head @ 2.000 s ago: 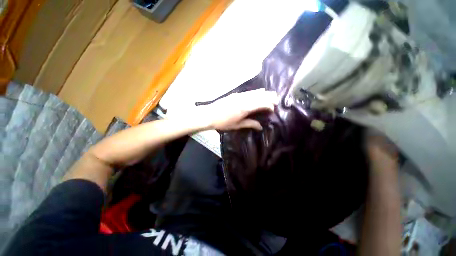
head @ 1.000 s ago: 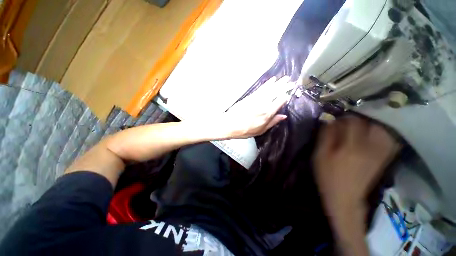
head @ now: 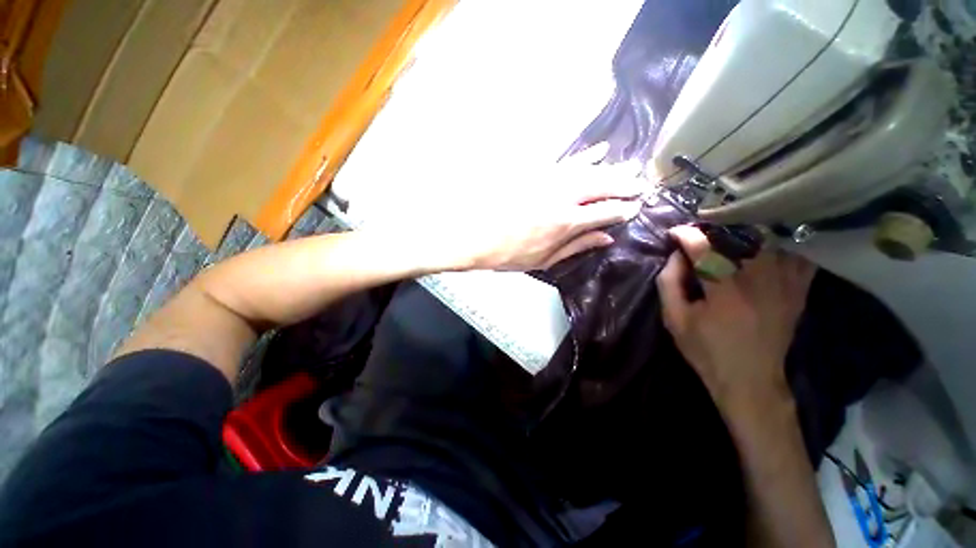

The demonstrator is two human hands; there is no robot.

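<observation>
A dark brown shiny garment [head: 621,305] runs under the needle area of the white sewing machine [head: 776,80] and hangs over the lap. My left hand [head: 557,219] lies on the garment just left of the presser foot [head: 669,193], fingers spread and partly washed out by lamp glare. My right hand [head: 733,305] is at the near right of the presser foot, with thumb and fingers pinching the garment. The needle is too small and glared to make out.
A tan cardboard sheet [head: 246,96] with orange-taped edge is at upper left. Quilted silvery padding [head: 86,268] is at left. A red container [head: 273,423] sits beside the lap. Blue-handled snips [head: 867,519] lie at lower right.
My right hand has moved up and inward to the garment by the presser foot and grips it there. My left hand has stayed beside the foot. The garment is bunched differently.
</observation>
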